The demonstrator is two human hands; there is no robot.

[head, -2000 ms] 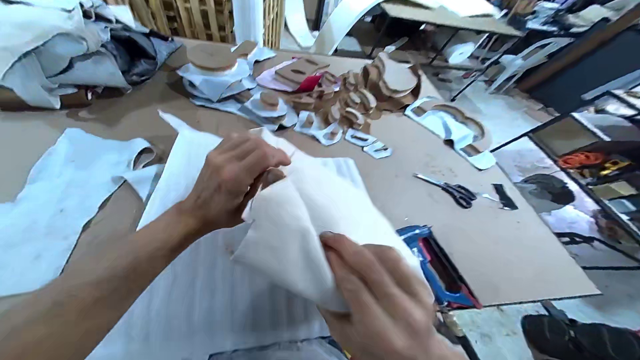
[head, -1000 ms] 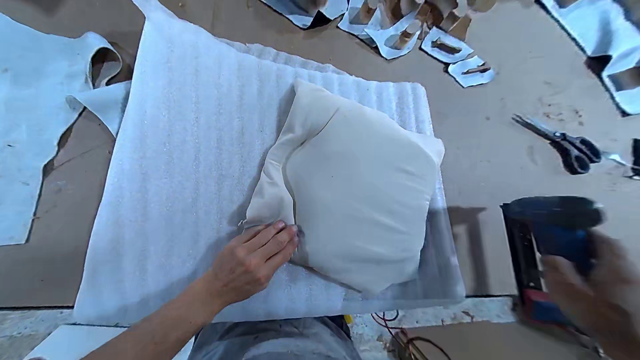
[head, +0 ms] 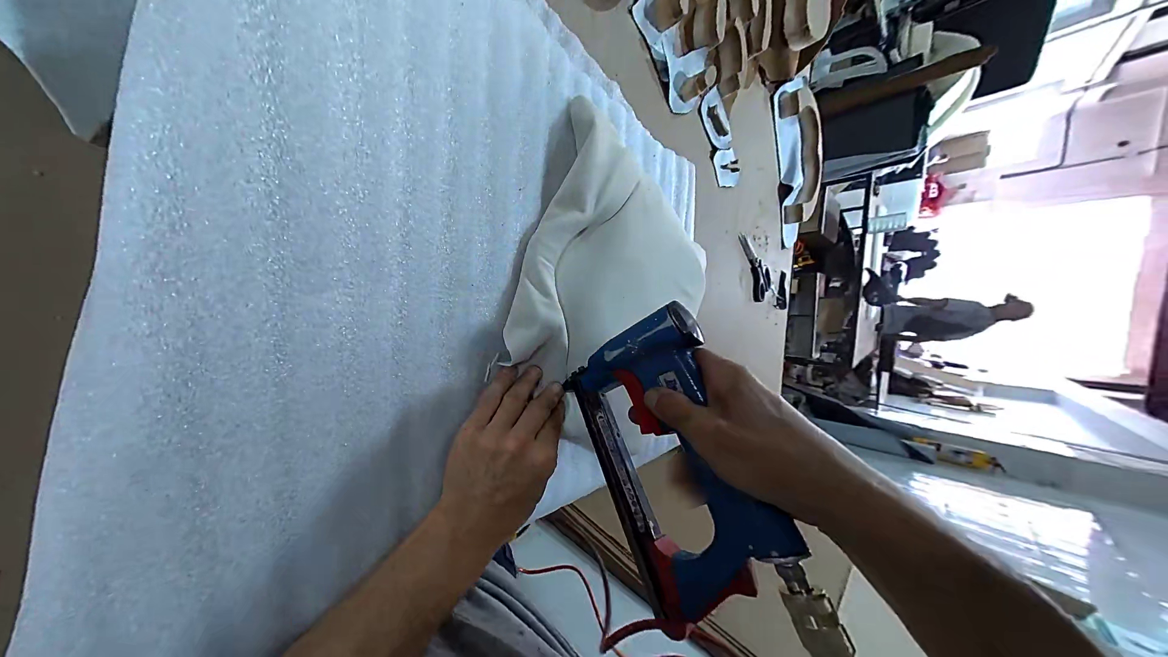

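A padded piece covered in cream fabric (head: 630, 246) lies on a sheet of white foam (head: 301, 255). My left hand (head: 511, 438) presses its fingertips on the folded fabric edge at the near corner of the piece. My right hand (head: 730, 420) is closed round the handle of a blue and red pneumatic staple gun (head: 657, 356). The gun's nose is at the fabric edge, right beside my left fingertips. Whether it touches the fabric cannot be told.
Scissors (head: 755, 267) lie on the brown worktable (head: 744, 214) past the piece. Foam-edged cut-outs (head: 716, 119) lie at its far side. A red cord (head: 584, 584) hangs by the near edge. In the background a person (head: 949, 315) stands near a bright opening.
My right hand has brought the staple gun from the table's right side over to the fabric edge. My left hand stays at the folded corner. The view has turned strongly.
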